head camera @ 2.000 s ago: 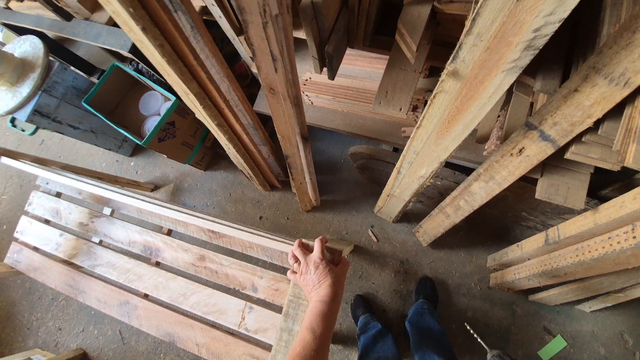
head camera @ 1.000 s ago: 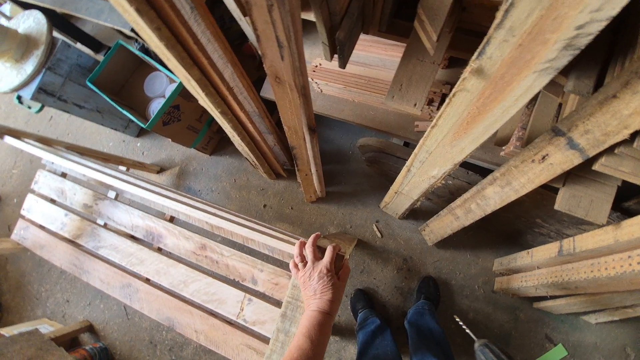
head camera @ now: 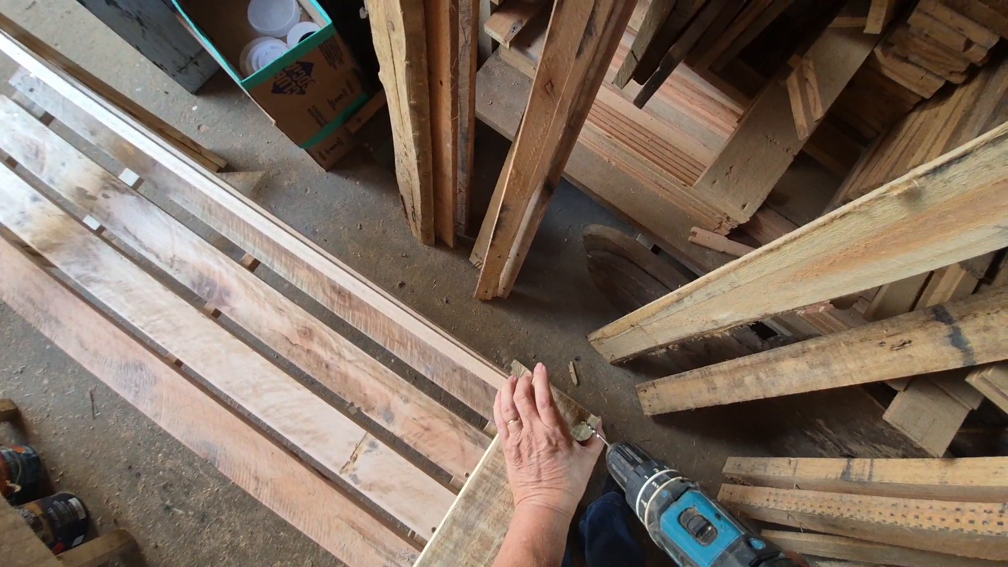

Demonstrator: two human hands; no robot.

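Note:
My left hand point(head camera: 543, 449) presses on the end of a wooden board point(head camera: 472, 508) at the corner of a slatted wooden frame point(head camera: 315, 339), its fingers over a short wood piece point(head camera: 579, 411). A ring shows on one finger. Right of the hand, a blue and black cordless drill point(head camera: 677, 504) points its bit at the wood edge beside my thumb, at a small pale round spot. Whether the bit touches the wood cannot be told. Of my right hand, only a sliver may show at the bottom edge by the drill's rear; its grip is hidden.
Rough planks point(head camera: 819, 252) lean from the right, and upright boards point(head camera: 543, 157) stand beyond the frame. A cardboard box point(head camera: 307, 102) with white plastic lids is at the upper left. Stacked timber point(head camera: 866, 480) lies at the lower right, cans point(head camera: 59, 520) at the lower left.
The drill has come up from the bottom right to the wood beside my left hand. My left hand remains at the frame's corner. The view has moved closer to the corner.

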